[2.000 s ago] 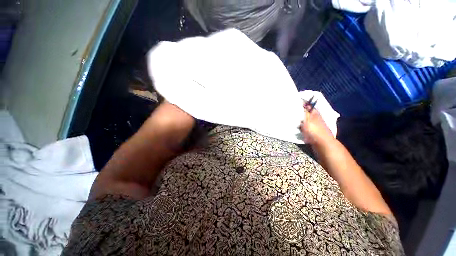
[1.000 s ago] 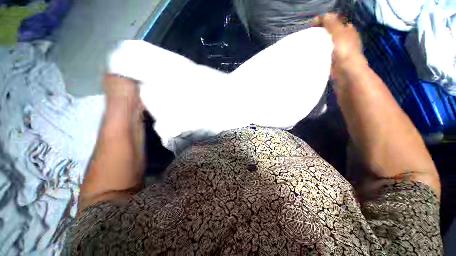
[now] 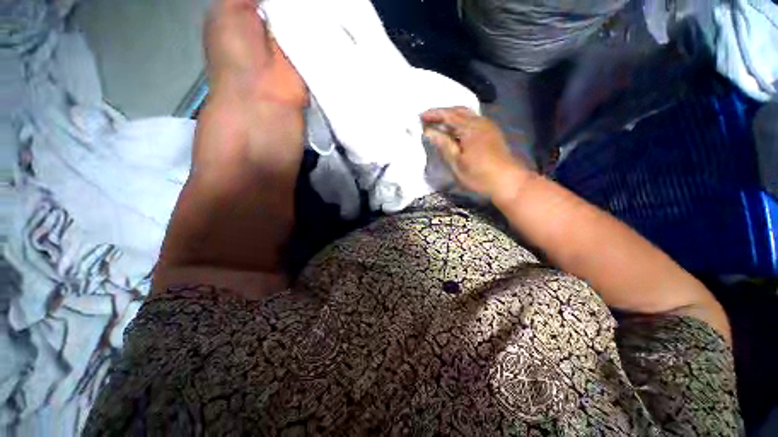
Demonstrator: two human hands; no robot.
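A white knit piece [image 3: 362, 72], possibly a sock, hangs between my hands above my lap, its lower end bunched near my garment. My left hand [image 3: 256, 55] is raised at the upper left, holding the piece's upper end at the top edge of the picture; its fingers are mostly hidden. My right hand [image 3: 473, 149] is lower, at the piece's right side, its curled fingers holding the cloth. A thin pale loop hangs at the piece's left side. I cannot see any snips in my right hand.
A heap of white-grey knit pieces [image 3: 64, 230] lies at left beside a pale table surface [image 3: 136, 55]. A grey bulging sack [image 3: 546, 30] is at upper centre. A blue crate [image 3: 674, 179] is at right, with white cloth [image 3: 751, 51] at upper right.
The piece was spread wide between both hands; it is now narrower and bunched. My left hand has moved up and right, my right hand down and left. The snips seen earlier no longer show.
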